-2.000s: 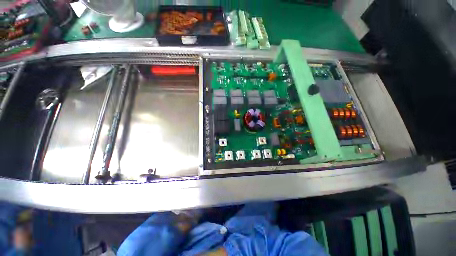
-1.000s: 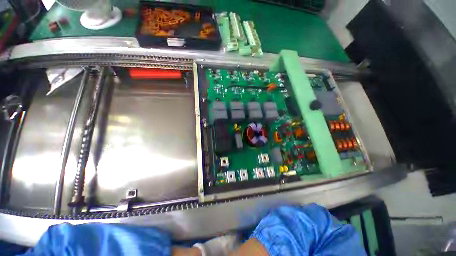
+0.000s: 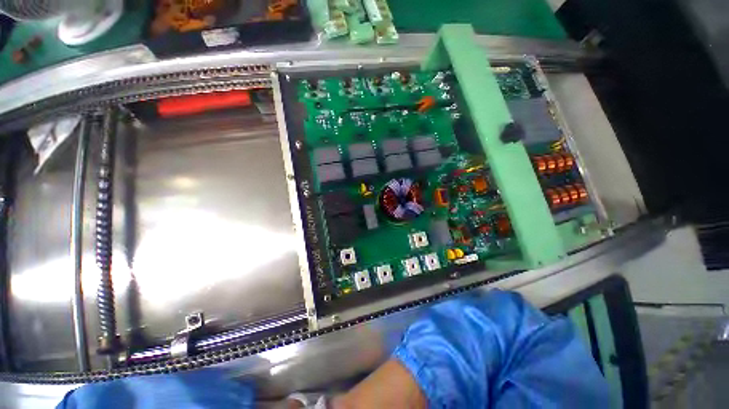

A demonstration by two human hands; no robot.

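A large green circuit board (image 3: pixel 376 128) lies in a metal-edged carrier (image 3: pixel 292 184) on the conveyor. A pale-green press bar (image 3: pixel 499 156) with a black knob (image 3: pixel 511 133) spans its right part. Both my blue sleeves reach in from the bottom edge, below the board. A bit of white glove (image 3: pixel 310 401) shows between the two forearms, next to my bare right forearm. The fingers of my right hand are cut off by the picture's edge. My left hand is nearly all out of the picture past its sleeve. Neither hand touches the board.
A chain rail (image 3: pixel 448 294) runs along the near side. Left of the carrier are a threaded rod (image 3: pixel 104 240) and a metal plate (image 3: pixel 208 232). Behind stand a black parts tray (image 3: pixel 232 36), pale-green strips (image 3: pixel 360 20) and a white fan base (image 3: pixel 88 24). A black bin (image 3: pixel 627 343) holds green bars.
The view has shifted, so the board appears larger and tilted. The sleeves have come nearer the rail since the first frame. The glove, clearer one second ago, is now mostly cut off. The press bar stays on the board.
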